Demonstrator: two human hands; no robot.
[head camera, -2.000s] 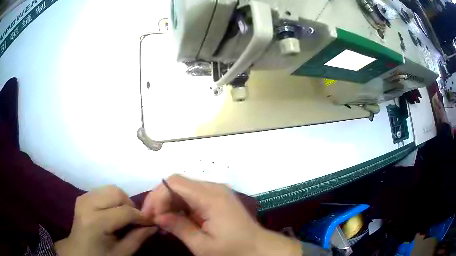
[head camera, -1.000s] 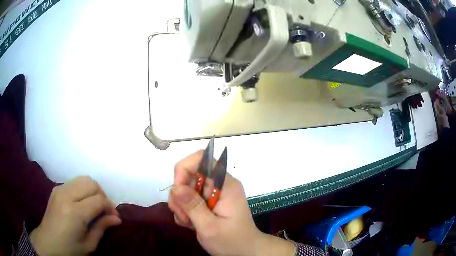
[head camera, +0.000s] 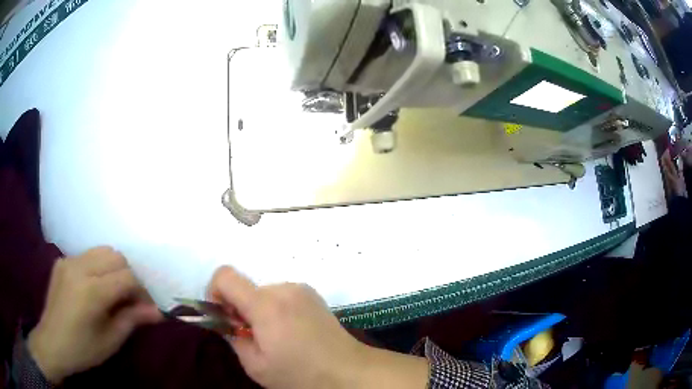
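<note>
Dark maroon cloth (head camera: 178, 353) lies at the table's near left edge and over the lap. My right hand (head camera: 284, 327) holds the thread snips (head camera: 237, 329), with orange-red grips and blades pointing left toward my left hand. My left hand (head camera: 95, 311) is curled at the cloth's edge, its fingertips pinched close to the blade tips. The cloth between its fingers is too blurred to make out clearly.
The cream sewing machine (head camera: 425, 53) with a green panel stands at the top centre and right. A green ruler strip (head camera: 485, 283) edges the table. A blue basket (head camera: 504, 334) with a yellow item is below right. More maroon cloth (head camera: 21, 190) hangs at left.
The snips have swung from pointing up to pointing left, as my right hand moved left and down toward my left hand. My left hand has shifted slightly left and up.
</note>
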